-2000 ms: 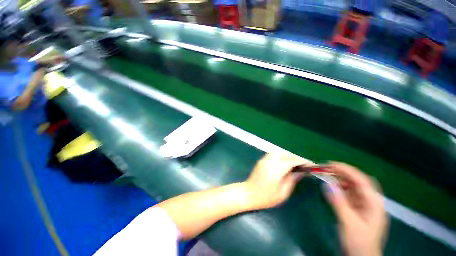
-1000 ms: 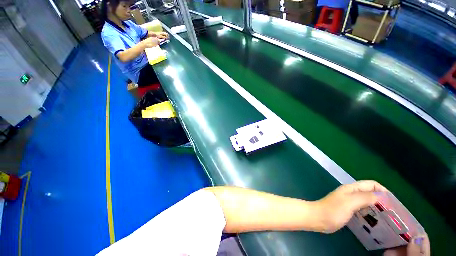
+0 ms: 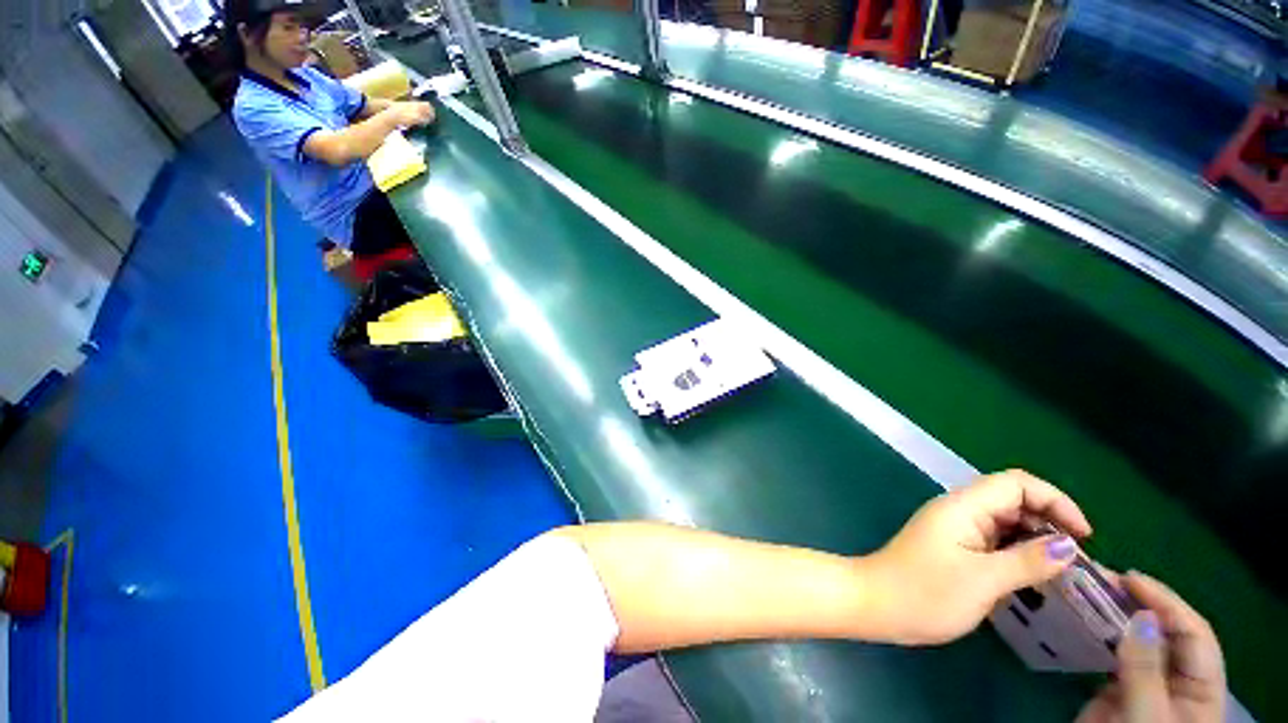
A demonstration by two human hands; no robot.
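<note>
A slim white hang-tab box with dark print is held between my two hands over the ledge at the lower right, its narrow side turned up. My left hand grips its upper left end, thumb on the near edge. My right hand pinches its other end and is partly cut off by the bottom edge. A small stack of white hang-tab boxes lies on the green ledge beside the metal strip, tabs pointing left.
The glossy green ledge runs up to a seated worker in blue. Beyond the metal edge rail lies the green belt. A black bag holding yellow sheets hangs beside the ledge. Red stools stand at the back.
The view has shifted slightly. The held box, broad face and red edge showing a second ago, is now tilted edge up, with my fingers closer together along it. The stack has not visibly changed.
</note>
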